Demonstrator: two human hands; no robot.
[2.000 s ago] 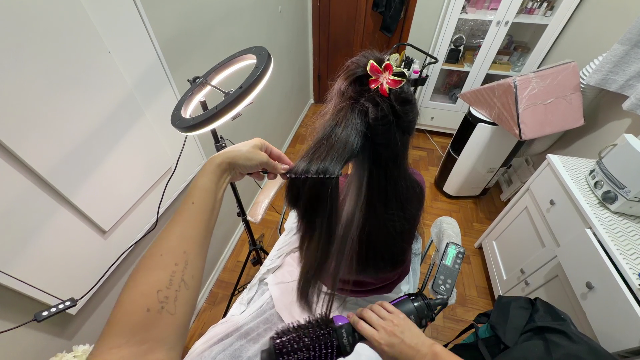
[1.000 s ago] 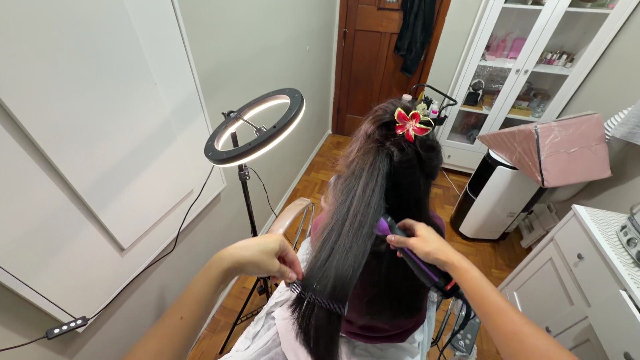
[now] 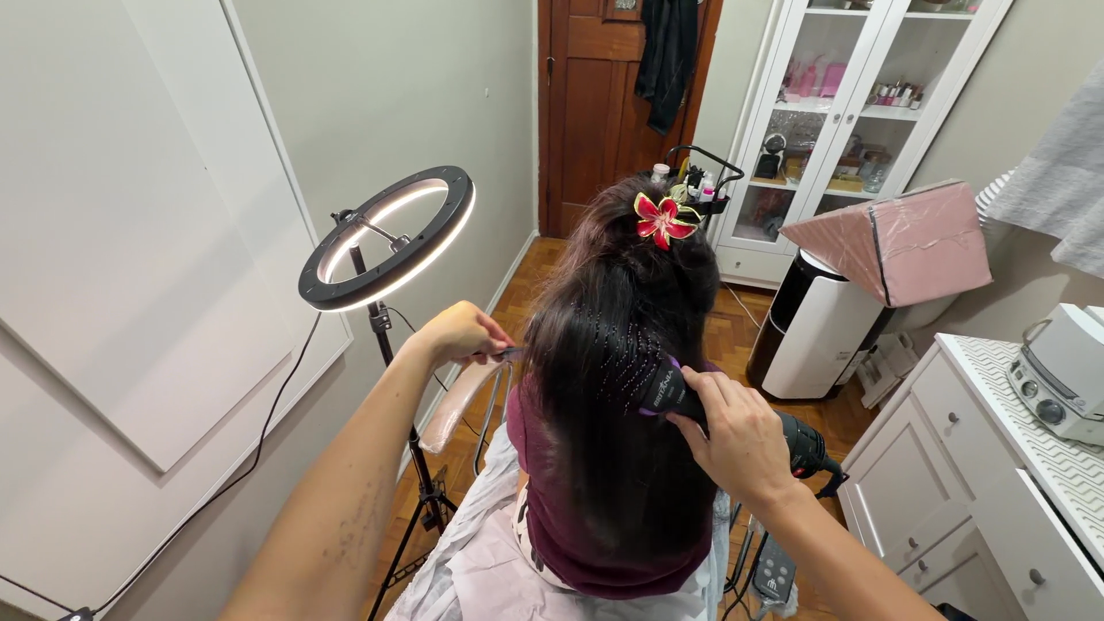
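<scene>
A person with long dark hair [image 3: 617,466] sits facing away from me, with a red flower hair clip [image 3: 664,220] high on the head. My right hand [image 3: 733,423] grips a black and purple hot-air styling brush [image 3: 677,392]. Its bristled head lies within the hair at the back of the head. My left hand [image 3: 466,335] pinches a thin dark comb [image 3: 513,351] at the left side of the hair; most of the comb is hidden.
A lit ring light [image 3: 388,237] on a tripod stands at left beside a padded armrest [image 3: 457,410]. Behind are a glass-door cabinet [image 3: 841,121] and a white and black appliance [image 3: 811,332] under a pink box. A white dresser [image 3: 957,431] stands at right.
The brush, low beside the chair two seconds ago, is now up in the hair in my right hand. My left hand held a stretched section of hair earlier; now it is beside the hair.
</scene>
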